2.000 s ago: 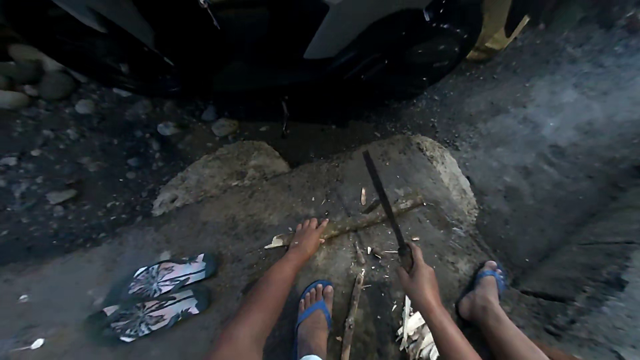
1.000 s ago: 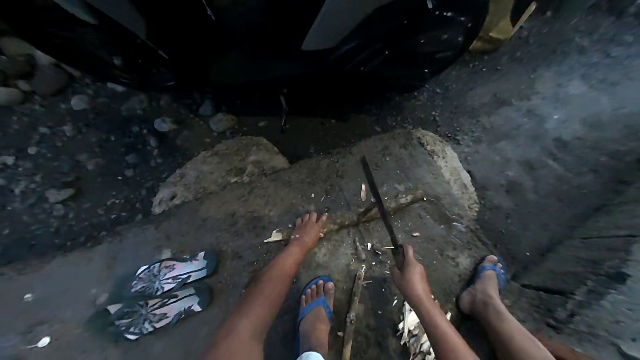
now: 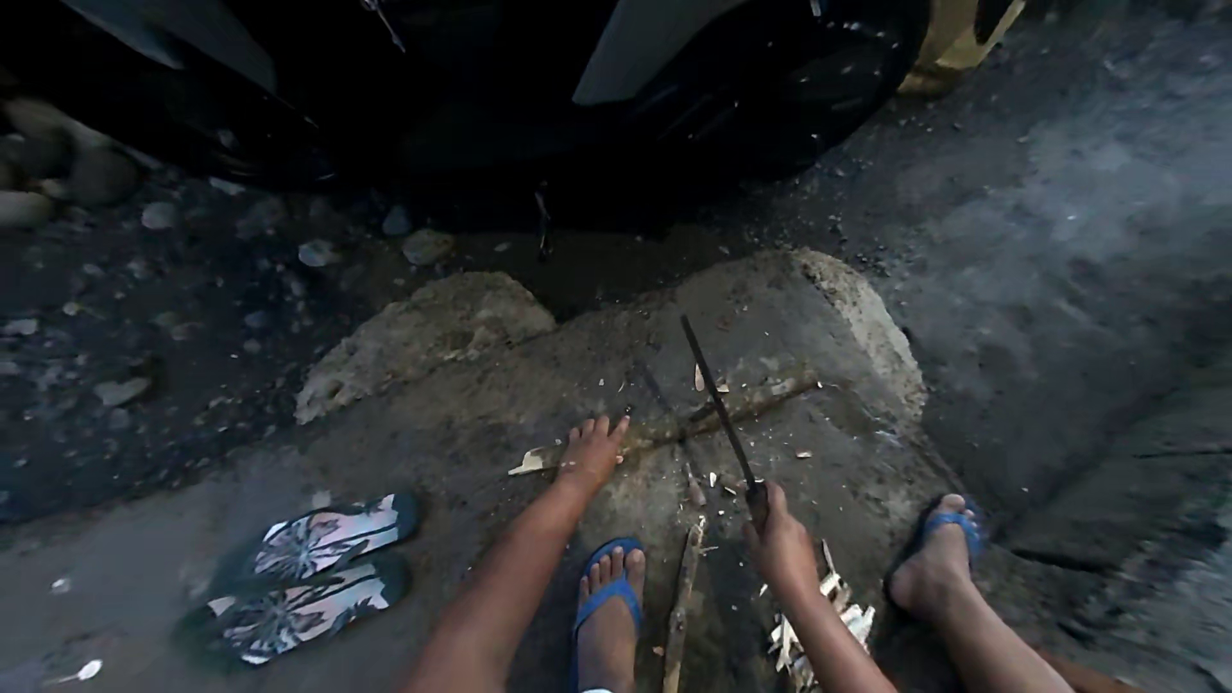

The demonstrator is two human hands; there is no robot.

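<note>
My left hand (image 3: 594, 454) presses on a wooden branch (image 3: 770, 397) that lies across the concrete slab, near the branch's pale cut left end. In my right hand (image 3: 775, 534) is the handle of a long dark-bladed knife (image 3: 717, 399), perhaps a machete. Its blade points up and away and passes over the branch in this view; whether it touches the wood I cannot tell. A second stick (image 3: 684, 602) lies lengthwise between my left foot and my right forearm. Pale wood chips (image 3: 852, 616) are heaped beside my right forearm, and smaller chips are scattered around the branch.
My feet, in blue flip-flops (image 3: 608, 602), are set wide apart. A pair of patterned flip-flops (image 3: 332, 539) lies at the left. Beyond the slab's broken edge (image 3: 866, 327) stands a dark wheeled vehicle (image 3: 481, 106), with stones (image 3: 428, 246) and gravel at the left.
</note>
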